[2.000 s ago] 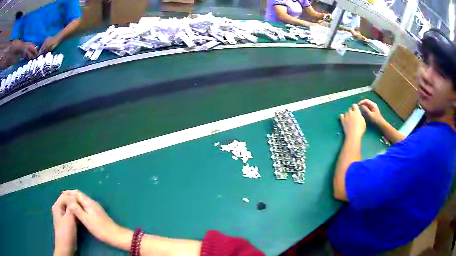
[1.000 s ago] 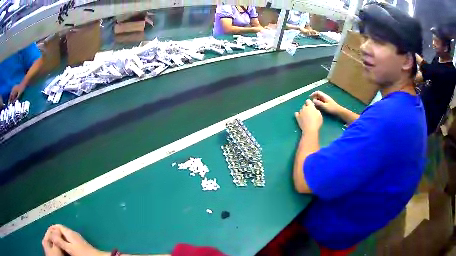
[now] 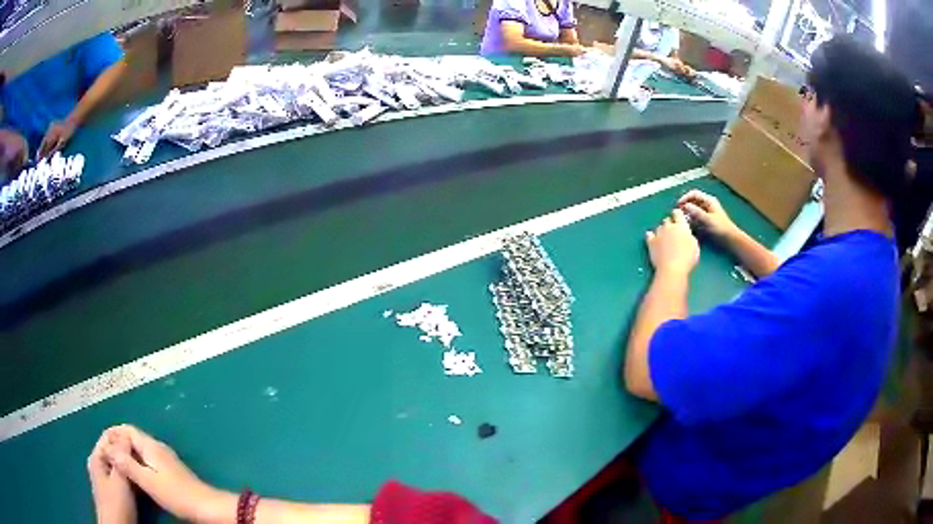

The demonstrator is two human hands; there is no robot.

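My left hand (image 3: 109,470) and my right hand (image 3: 156,469) are together on the green bench at the lower left, fingers touching. No object shows in them, but the space between the fingers is hidden. Two heaps of tiny white parts (image 3: 434,324) lie mid-bench. Stacked PCB panels (image 3: 535,307) stand in a slanted block to their right. A single white part (image 3: 454,420) and a small black part (image 3: 487,431) lie nearer me.
A co-worker in a blue shirt (image 3: 778,358) sits at the right, forearms on the bench. A white strip (image 3: 307,306) separates bench and conveyor belt. White handle shells (image 3: 297,97) are piled beyond it. A carton (image 3: 762,154) stands at the bench's far end.
The view swung right, then partly back left. The co-worker's head has turned away from me. My hands stay together, and the parts on the bench look unchanged.
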